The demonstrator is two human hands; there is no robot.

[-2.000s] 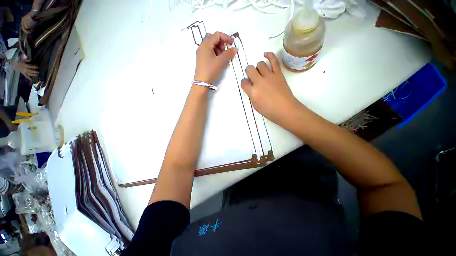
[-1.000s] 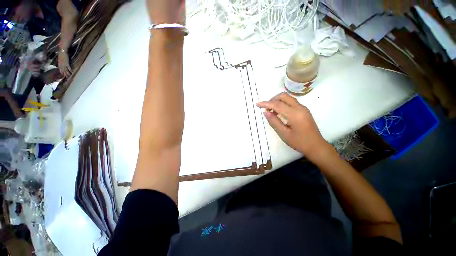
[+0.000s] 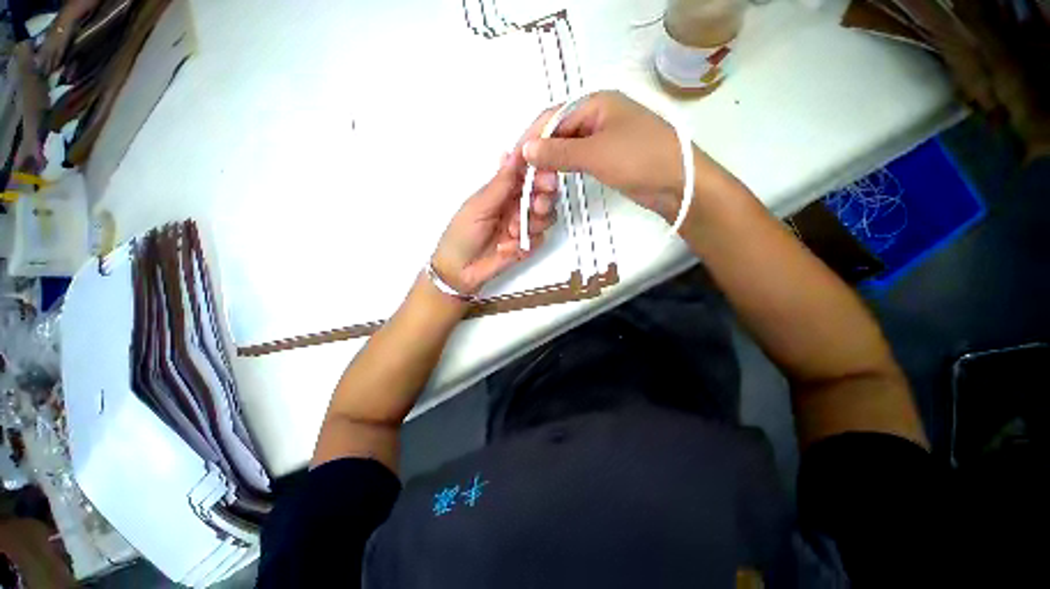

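A white cord (image 3: 526,207) is held between my two hands above the panels; its lower end hangs by my left fingers, and it curves over my right hand to the wrist. My left hand (image 3: 495,230) is below and left, fingers curled at the cord. My right hand (image 3: 605,144) pinches the cord between thumb and finger. Large white panels (image 3: 380,219) lie overlapped beneath, their brown edges showing along the front and in narrow lines at the right, partly hidden by my hands.
A glue bottle (image 3: 694,58) stands at the back right, its top cut off. A stack of panels (image 3: 190,345) lies at the left. A blue bin (image 3: 921,213) and dark scrap box (image 3: 831,236) are at the right. Another person's hand (image 3: 52,46) shows at the far upper left.
My left hand has come back from the far side to the panels. My right hand has moved up and left to meet it, and the white cord is now held. The view has shifted.
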